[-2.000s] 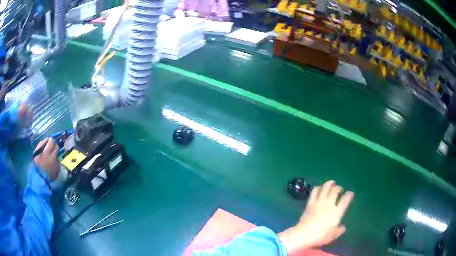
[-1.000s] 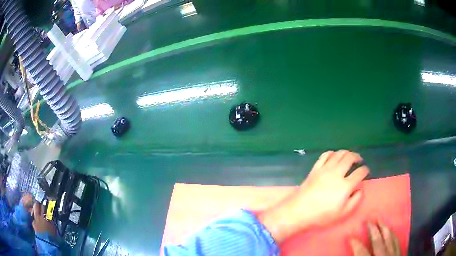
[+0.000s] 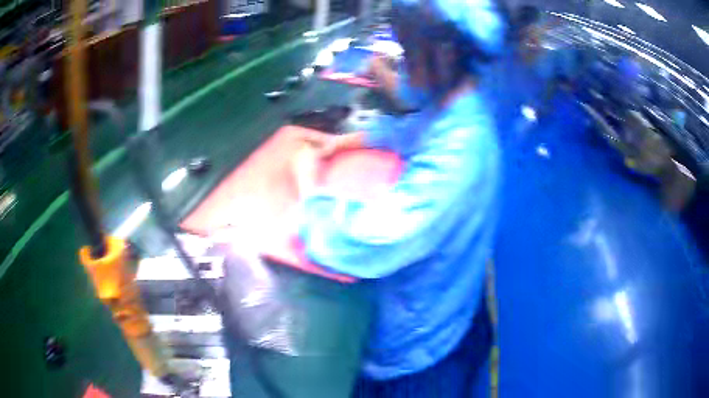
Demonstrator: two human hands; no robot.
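Note:
Neither my left hand nor my right hand is in the picture. An orange electric screwdriver hangs tip down at the lower left, on a dark line. Its tip overlaps the white-grey screw feeder, which is blurred. A clear plastic bag lies beside the feeder. A round black unit sits on the green surface at the lower left. A corner of a salmon-red mat shows at the bottom edge.
A person in a blue smock stands at the bench, arms over another red mat. More black units sit on the green bench. A white pole stands at the left. The blue floor is at the right.
The view has swung right to the neighbouring place. My hands, seen over the near red mat a second ago, have left the picture. The screwdriver and feeder have come into view.

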